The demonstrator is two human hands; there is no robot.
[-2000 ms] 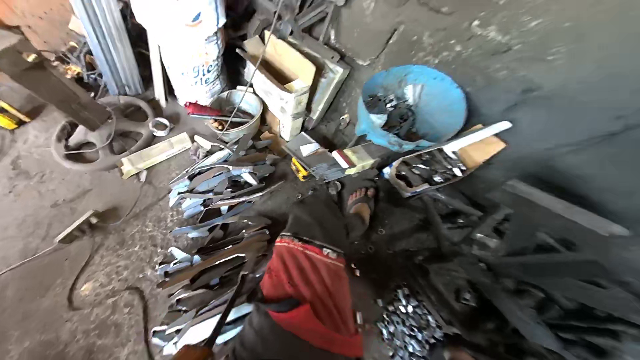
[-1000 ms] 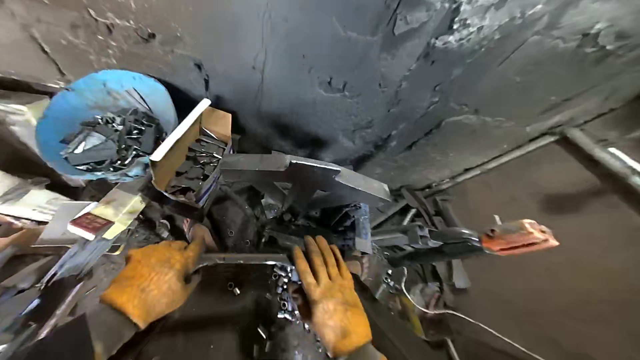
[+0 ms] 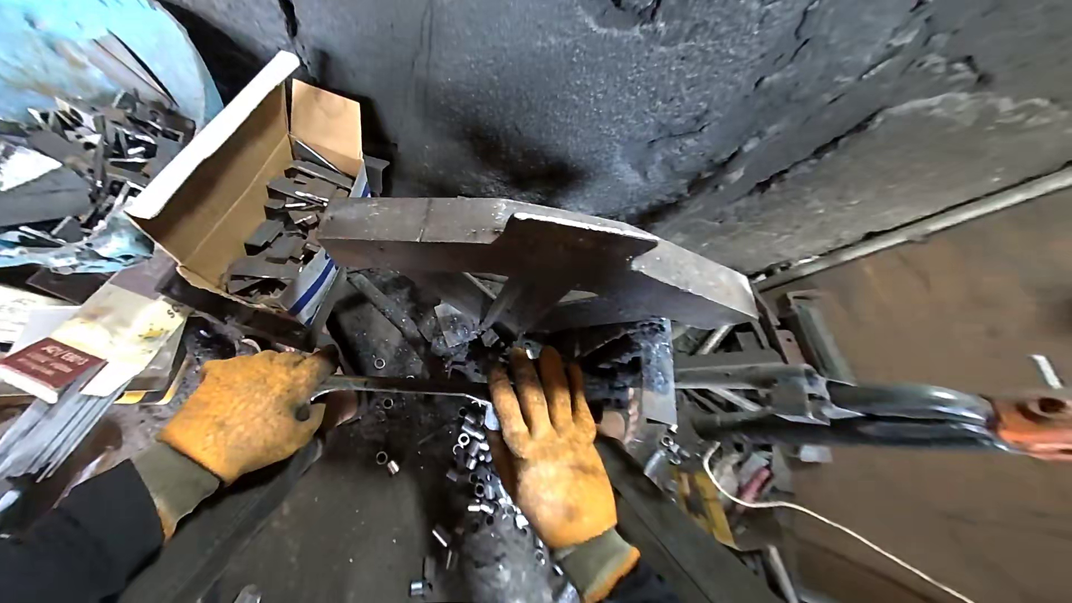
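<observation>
My left hand (image 3: 247,410), in an orange work glove, grips one end of a thin dark metal bar (image 3: 402,384) at the lower left. The gloved right hand (image 3: 554,456) lies palm down with its fingers stretched over the bar's other end, pointing at the machine. Just beyond the fingers stands a dark steel machine part (image 3: 536,243) with long angled faces; where the bar's far end meets it is hidden. Small cut metal tube pieces (image 3: 476,469) lie in a heap beside the right hand.
An open cardboard box (image 3: 226,201) of flat metal pieces stands left of the machine. Behind it is a blue tub (image 3: 159,50) of metal scraps. A lever with an orange end (image 3: 1034,427) juts out right, above a white cord (image 3: 837,523). A dark wall (image 3: 519,100) rises behind.
The view has swung from the floor with laid-out metal pieces to the machine, then come closer to it. Both gloved hands were at the bar one second ago and still are.
</observation>
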